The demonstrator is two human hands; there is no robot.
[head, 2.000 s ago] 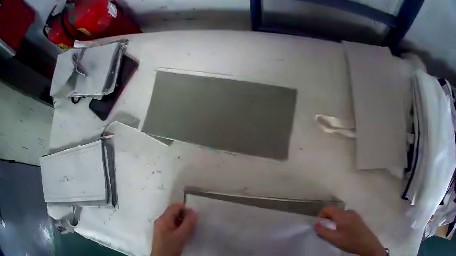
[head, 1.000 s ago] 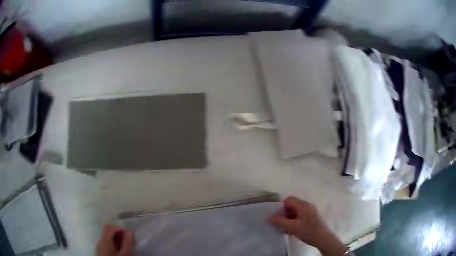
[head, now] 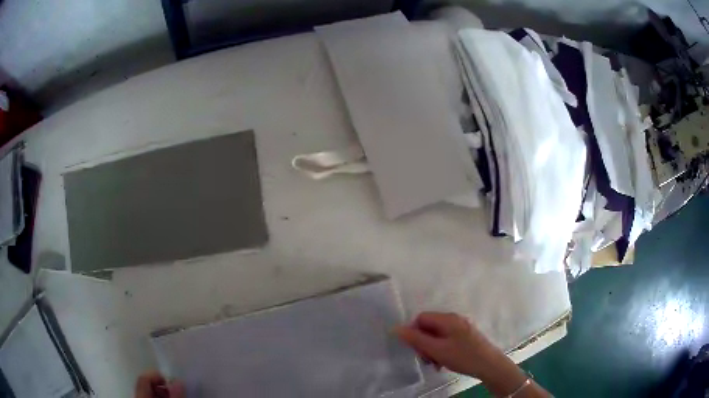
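Observation:
A pale grey-white sheet (head: 288,346) lies on the near stack at the table's front edge, with a thin dark edge showing along its far side. My right hand (head: 439,342) is bare and pinches the sheet's right edge. My left hand (head: 159,386) is at the sheet's lower left edge, cut off by the bottom of the picture; its fingers are bent, and its grip is hard to make out. A grey-green fabric panel (head: 167,204) lies flat beyond the stack, to the left.
An off-white panel (head: 400,116) and a cream loop (head: 330,165) lie beyond. A white pile (head: 529,148) and scraps (head: 614,132) are at right. A marked bundle (head: 39,354), a dark phone (head: 25,221) and a tied bundle (head: 9,194) are at the left edge.
The view has turned right, so the table's things shift left. My right hand has moved from the sheet's far right corner down its right edge. My left hand is lower in the picture.

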